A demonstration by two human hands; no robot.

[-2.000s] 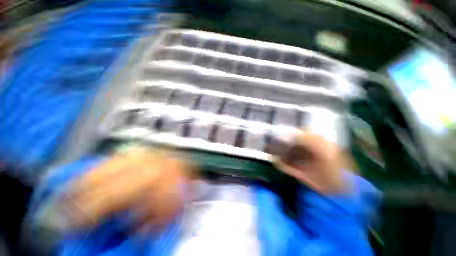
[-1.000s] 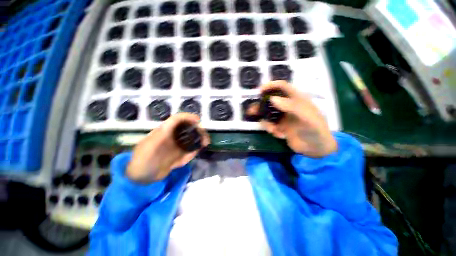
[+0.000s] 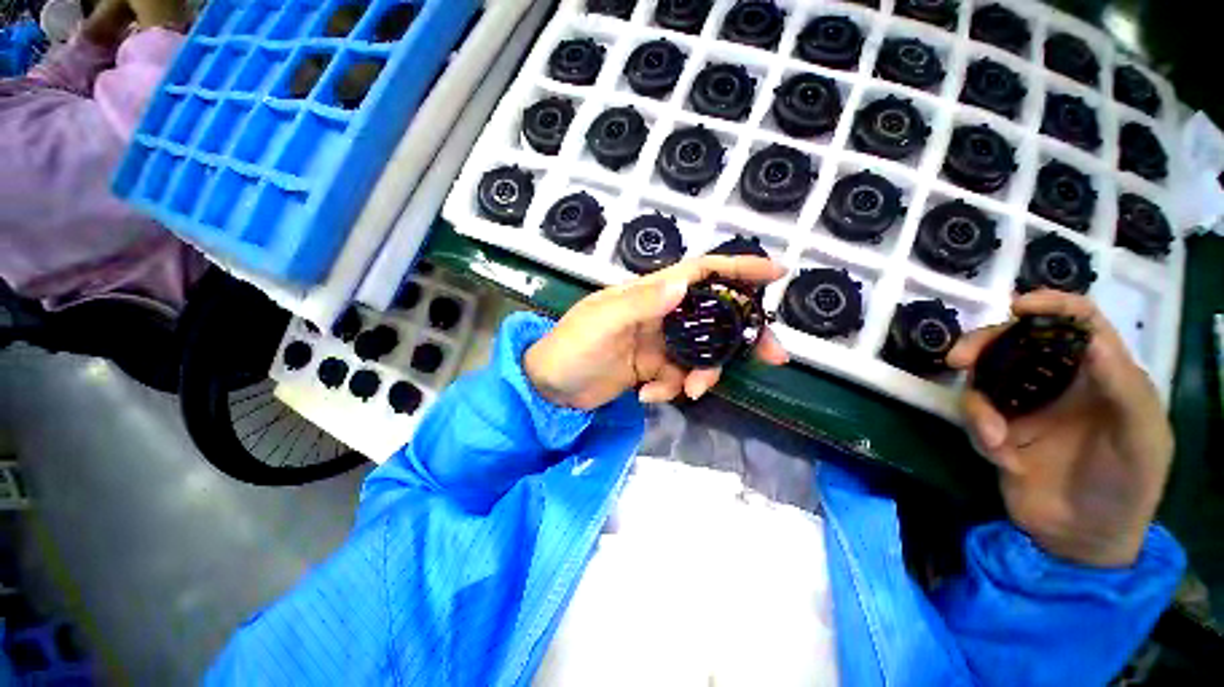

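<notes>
My left hand (image 3: 611,342) holds a round black unit (image 3: 707,324) over the front edge of the white parts tray (image 3: 463,201); its face shows light reflections. My right hand (image 3: 1087,456) holds another round black unit (image 3: 1028,366), tilted, near the tray's front right part. The white tray has square pockets with rows of black units, lugged rims and concentric rings facing up. My left fingers and unit partly cover one unit in the front row. A pocket beside my right hand is partly hidden.
A blue parts tray (image 3: 255,201) lies on stacked white trays (image 3: 443,114) at left. A lower white tray of black units (image 3: 369,427) is below, near a spoked wheel (image 3: 289,430). A person's pink sleeve (image 3: 94,188) is at far left. White tissue (image 3: 1201,175) lies at the right edge.
The view has turned and shifted left, so the tray appears slanted and further right. Both hands still hold black units; the left unit now shows its face. The tester box has left the view.
</notes>
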